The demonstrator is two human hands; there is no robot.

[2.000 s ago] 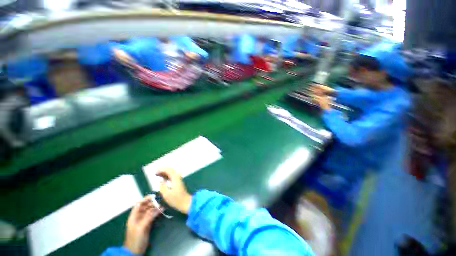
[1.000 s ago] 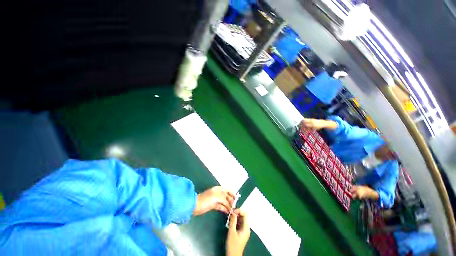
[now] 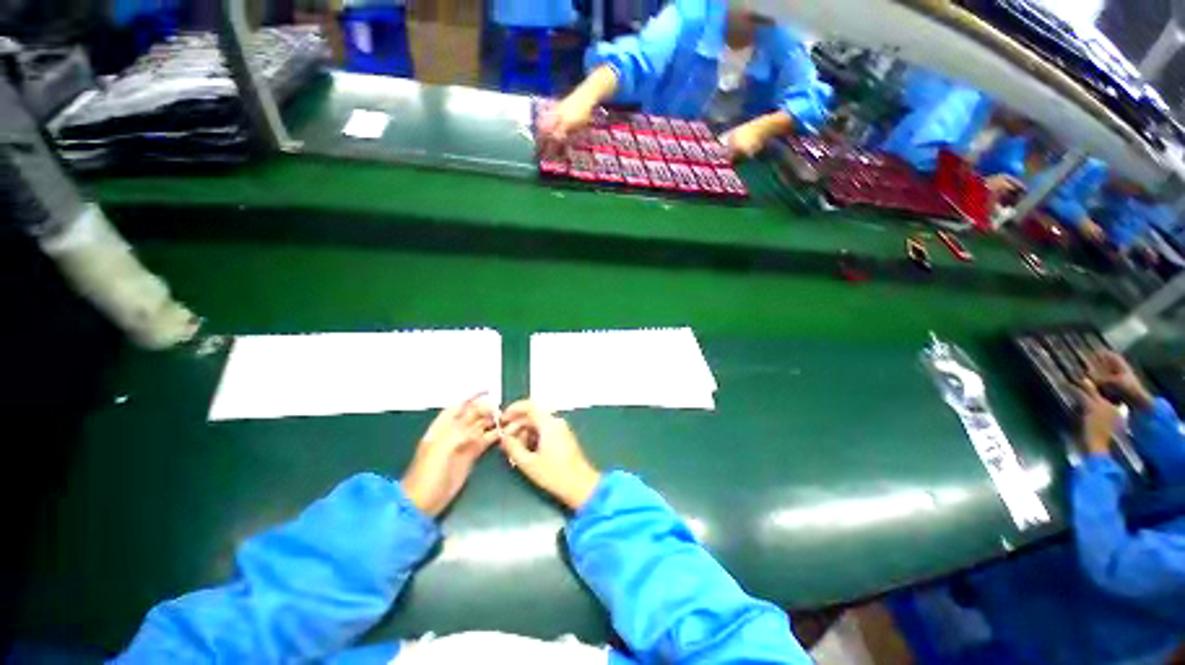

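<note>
My left hand [image 3: 450,448] and my right hand [image 3: 546,448] meet fingertip to fingertip over the green bench. Between them they pinch a thin white strip [image 3: 498,422], small and partly hidden by the fingers; I cannot tell whether it is adhesive or liner. A long white sheet with a toothed far edge [image 3: 357,373] lies beyond my left hand. A shorter white sheet [image 3: 621,368] lies beyond my right hand, with a narrow gap between the two.
A white-wrapped post [image 3: 120,276] stands at the left. A clear plastic strip [image 3: 990,435] lies at the right. A person there handles a black tray [image 3: 1059,364]. Across the bench, a person's hands touch a red panel of parts [image 3: 643,153]. Black stacks [image 3: 169,98] stand far left.
The camera view has swung round and levelled, so the sheets now lie straight ahead. Both hands remain together with the white strip between them.
</note>
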